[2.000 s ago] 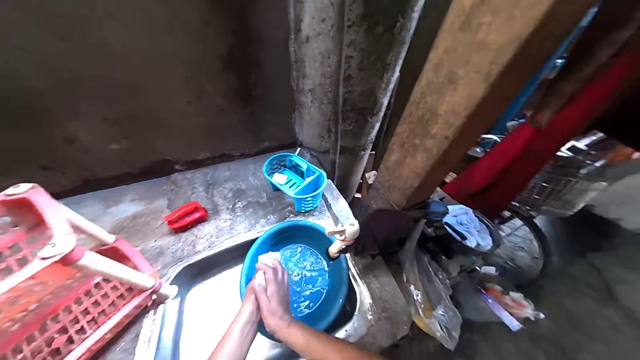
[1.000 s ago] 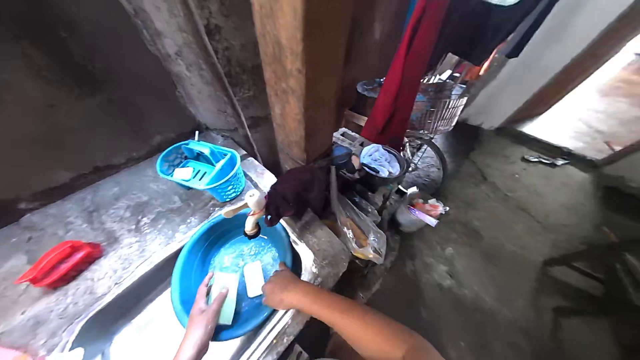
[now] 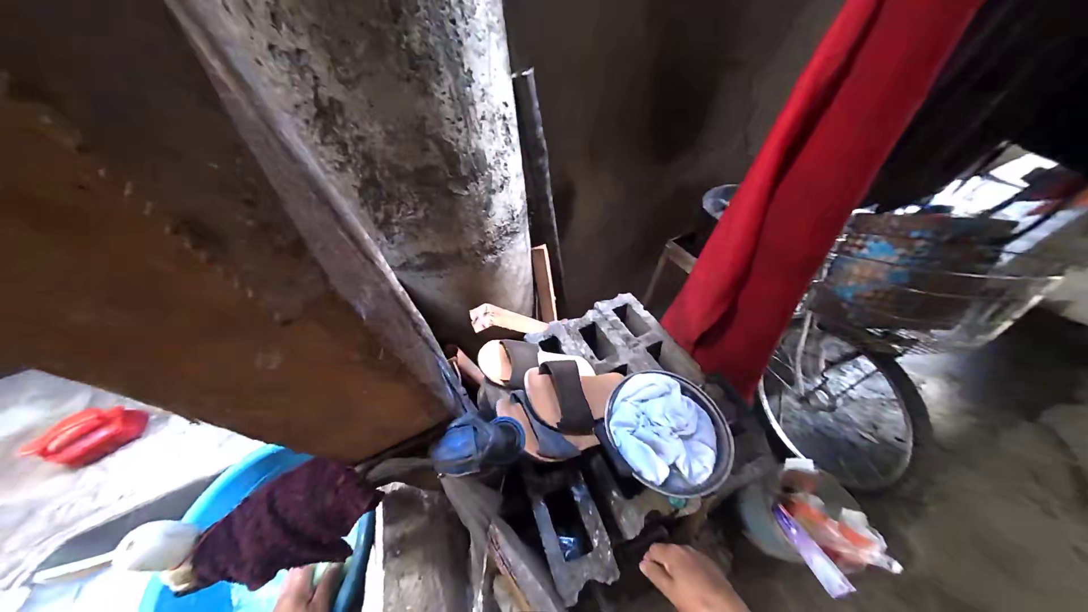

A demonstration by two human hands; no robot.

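My left hand (image 3: 308, 590) is at the bottom edge of the view, inside the blue plastic basin (image 3: 242, 484). A bit of a pale green flat object (image 3: 323, 572) shows between its fingers. A dark maroon cloth (image 3: 276, 523) hangs over the faucet (image 3: 157, 546) and hides part of the basin. My right hand (image 3: 690, 578) is away from the basin, low over the floor clutter, right of a hollow concrete block (image 3: 571, 531). Its fingers are curled, and whether they hold anything is not visible. Above it stands a round container (image 3: 727, 459) with light blue cloth (image 3: 663, 425).
Sandals (image 3: 565, 395) lie by another hollow block (image 3: 608, 331). A wooden post (image 3: 212, 323) stands between them and the counter with a red plastic item (image 3: 85, 435). At right are a red hanging cloth (image 3: 790, 195), a bicycle wheel (image 3: 837, 416) and a bin with wrappers (image 3: 765, 510).
My right hand has left the basin and moved right, toward the blocks and the container. My left hand stays at the basin. The view has swung right.
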